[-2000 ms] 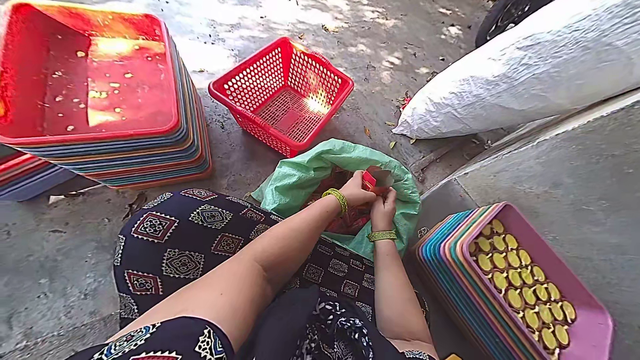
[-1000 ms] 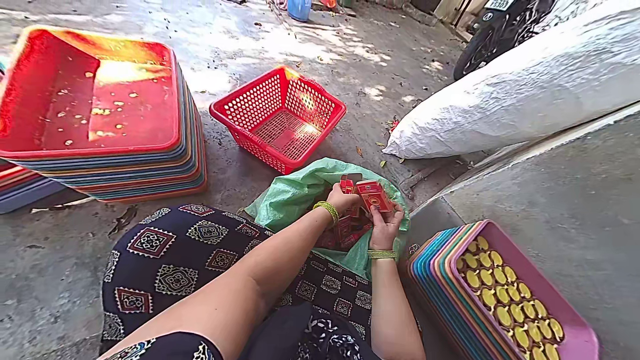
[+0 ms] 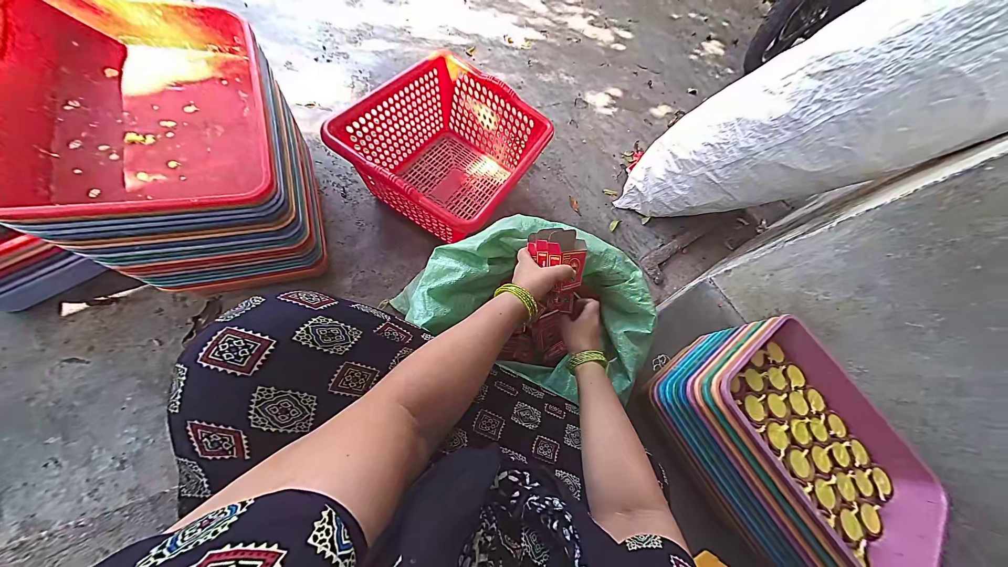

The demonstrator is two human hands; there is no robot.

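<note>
A green woven plastic sack (image 3: 453, 287) stands with its mouth spread in front of my lap, with flat red printed cardboard boxes (image 3: 543, 335) inside. My left hand (image 3: 542, 277) grips a few red cardboard boxes (image 3: 568, 256) above the sack's mouth. Inside the mouth, my right hand (image 3: 583, 327) is among the red boxes, its fingertips partly hidden; whether it grips one is not clear. Both wrists wear green bangles.
A red perforated basket (image 3: 453, 216) stands beyond the sack. Stacked red and coloured tubs (image 3: 260, 197) are at left. On the right, a pink tray (image 3: 906, 488) of round yellow-topped pieces tops a stack, below a wall ledge (image 3: 882, 260). A white sack (image 3: 772, 142) lies upper right.
My right hand has moved down into the sack from the red boxes it held above it a second ago. My left hand now holds several boxes upright.
</note>
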